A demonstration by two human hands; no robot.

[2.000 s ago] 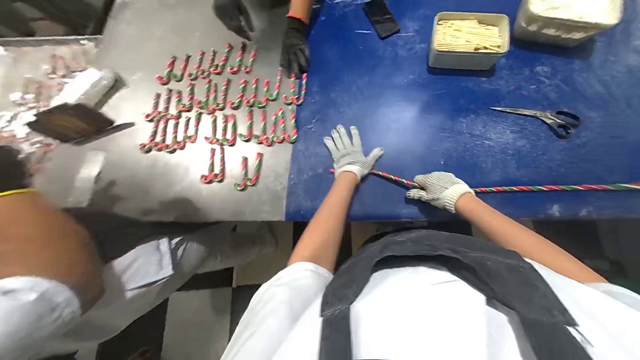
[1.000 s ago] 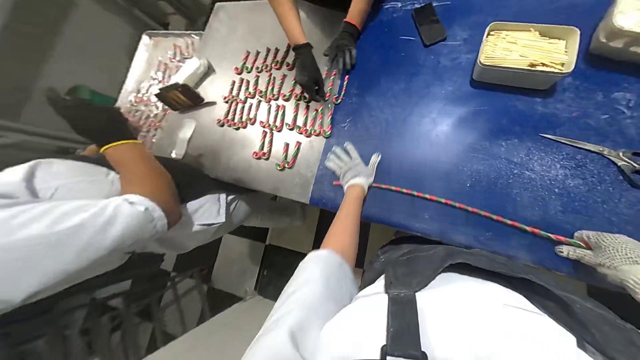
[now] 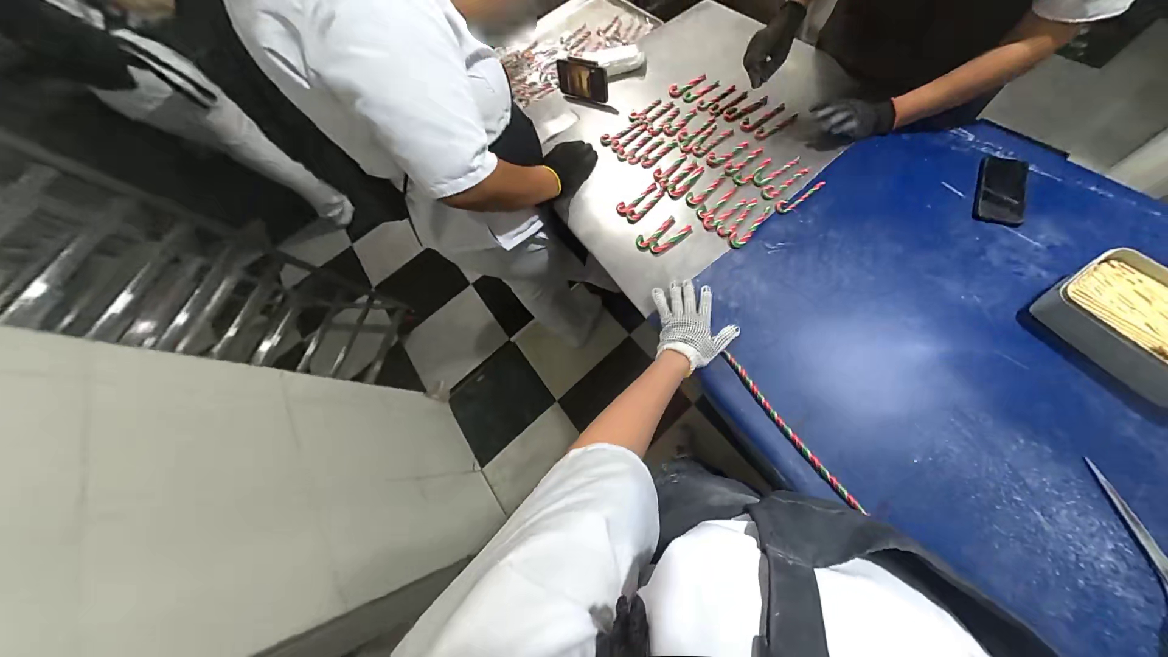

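A thin candy rope [image 3: 792, 434], twisted in red, green and white, lies along the near edge of the blue work surface [image 3: 876, 365]. My left hand [image 3: 691, 326], in a white dotted knit glove, rests flat with fingers spread at the rope's far end, near the corner of the surface. The rope's other end passes out of sight behind my apron. My right hand is out of view. Rows of small striped candy canes [image 3: 703, 169] lie on the metal table [image 3: 611, 265] beyond my left hand.
A phone [image 3: 1001, 190], a container of pale sticks [image 3: 1086, 319] and scissors [image 3: 1131, 520] lie on the blue surface. One co-worker's black-gloved hand [image 3: 571, 168] is at the metal table's left edge; another co-worker's gloved hands [image 3: 853, 119] are beyond the canes. A small propped screen [image 3: 582, 80] stands behind.
My right hand moved right along the rope, then left the view. My left hand stays at the rope's end. The far co-worker's hands have moved off the canes. The view has swung strongly left.
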